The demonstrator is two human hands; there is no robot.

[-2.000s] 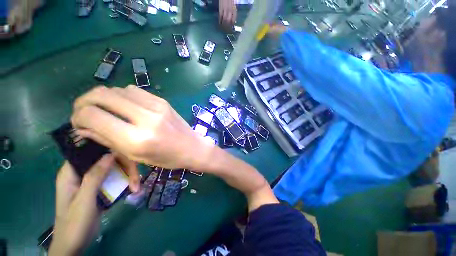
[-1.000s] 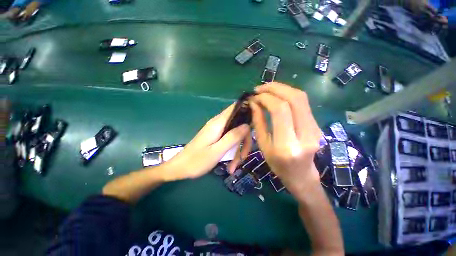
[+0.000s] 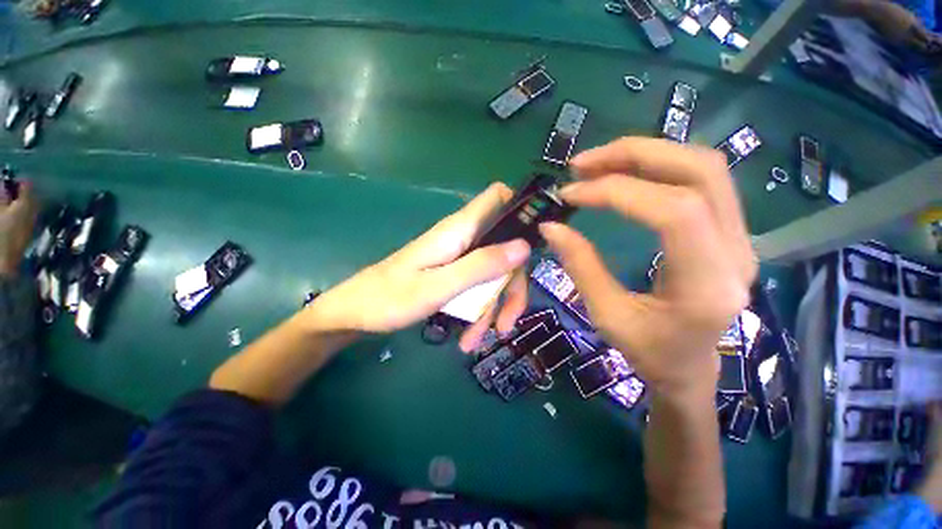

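My left hand [image 3: 413, 279] holds a black phone housing [image 3: 522, 215] tilted up at the centre, thumb on its face. A white panel [image 3: 475, 300] shows on the unit below my thumb. My right hand [image 3: 661, 248] is at the housing's upper end. Its index finger and thumb are near the housing's edge, and a small pale bit shows at the index fingertip; I cannot tell whether it is pinched or part of the housing. Board-and-screen assemblies [image 3: 516, 374] lie in a heap below and right of my hands.
A blister tray [image 3: 816, 382] of dark phone pieces stands at right, under a grey metal support [image 3: 857, 212]. Part-built phones [image 3: 108, 274] are heaped at left, with one separate phone [image 3: 210, 279] beside them. More units lie across the far bench. Other people's hands show at the left and right edges.
The view has swung left since the first frame. Since the second, my right fingers have spread and drawn slightly right from the housing, whose inner face now shows. A person's hand has appeared at left.
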